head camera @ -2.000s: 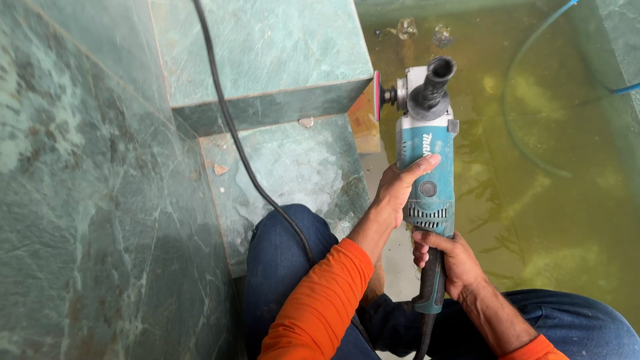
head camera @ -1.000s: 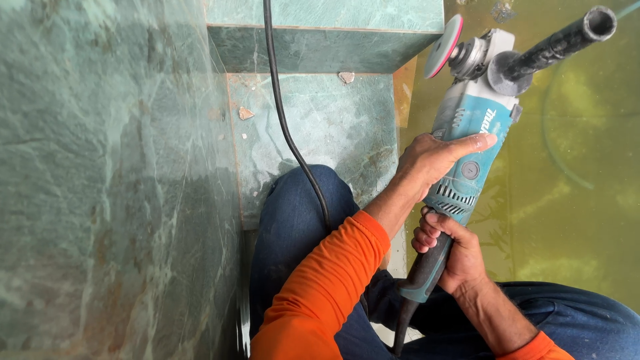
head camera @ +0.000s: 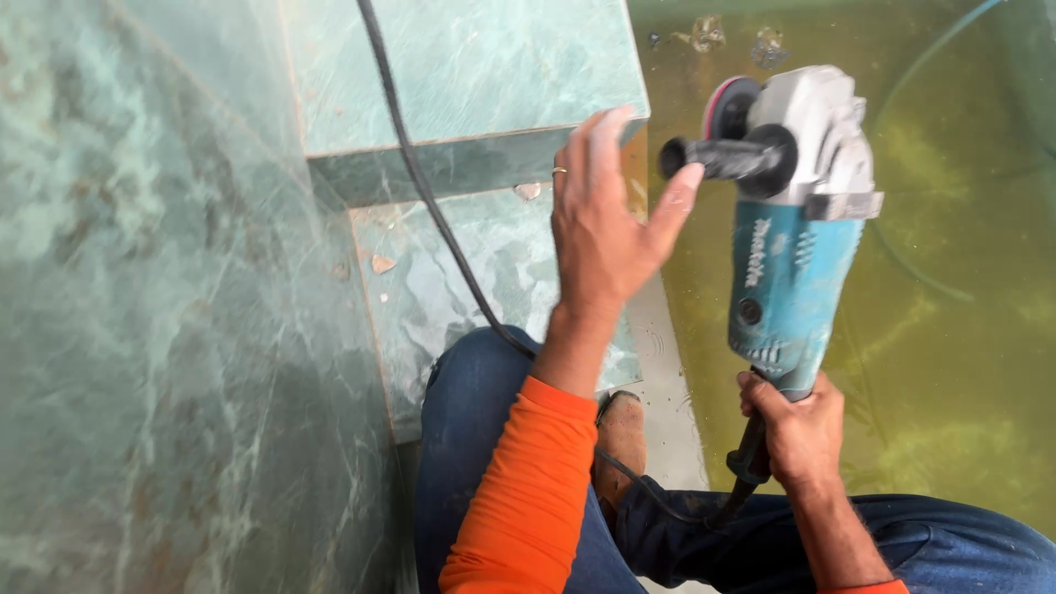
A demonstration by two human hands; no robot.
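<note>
My right hand (head camera: 796, 429) is closed around the black rear handle of a teal Makita angle grinder or polisher (head camera: 788, 272), which stands nearly upright in view over greenish water. My left hand (head camera: 606, 206) is off the tool's body, fingers spread, its thumb tip beside or against the end of the black side handle (head camera: 726, 159); contact cannot be told. A round pad with a pink-red edge (head camera: 726, 109) sits at the tool's head, facing left. The power cord (head camera: 718, 516) leaves the rear handle near my leg.
Green marble steps (head camera: 470, 74) rise beside a green marble wall (head camera: 181, 330). A black cable (head camera: 421, 177) runs down across them to my knee. Stone chips (head camera: 384, 264) lie on the lower step. Greenish water (head camera: 932, 355) with a blue hose (head camera: 949, 37) lies at right.
My left hand has let go of the tool's teal body and opened beside the side handle. The tool has turned, so that its side handle now points left. My right hand keeps its hold.
</note>
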